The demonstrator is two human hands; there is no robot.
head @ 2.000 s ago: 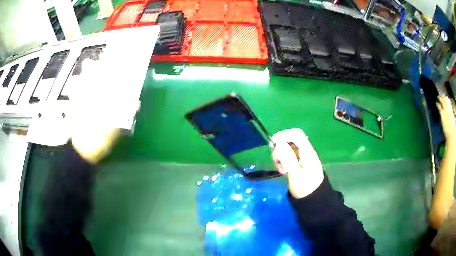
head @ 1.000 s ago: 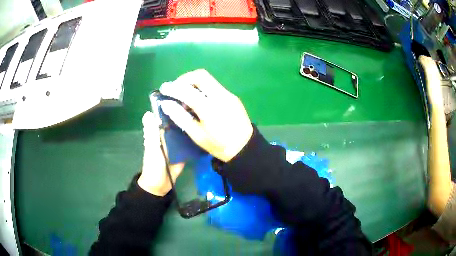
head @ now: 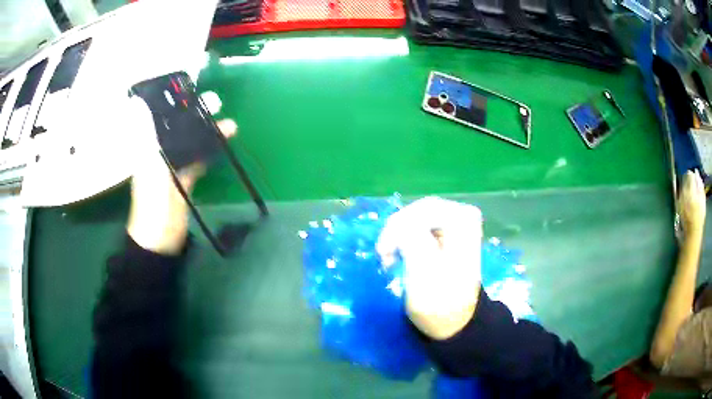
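My left hand [head: 160, 183] holds a dark phone frame [head: 190, 136] up at the left, tilted, with its camera-hole end at the top and an open part at its lower end. The fingertips show at the frame's right edge. My right hand [head: 437, 261] is over the shiny blue film pile [head: 355, 288] at the front centre. It is overexposed and its fingers are partly hidden, so I cannot tell whether it grips any film.
White slotted fixture plate [head: 101, 101] at left. Red tray [head: 336, 14] and black tray [head: 515, 35] at back. One phone frame [head: 478, 109] lies on the green mat, a smaller one [head: 595, 121] right of it. Another person's forearm [head: 683, 265] is at the right edge.
My hands have parted: the left has carried the phone frame up and left, and the right has moved right and down to the film pile. A second frame now shows on the mat at right.
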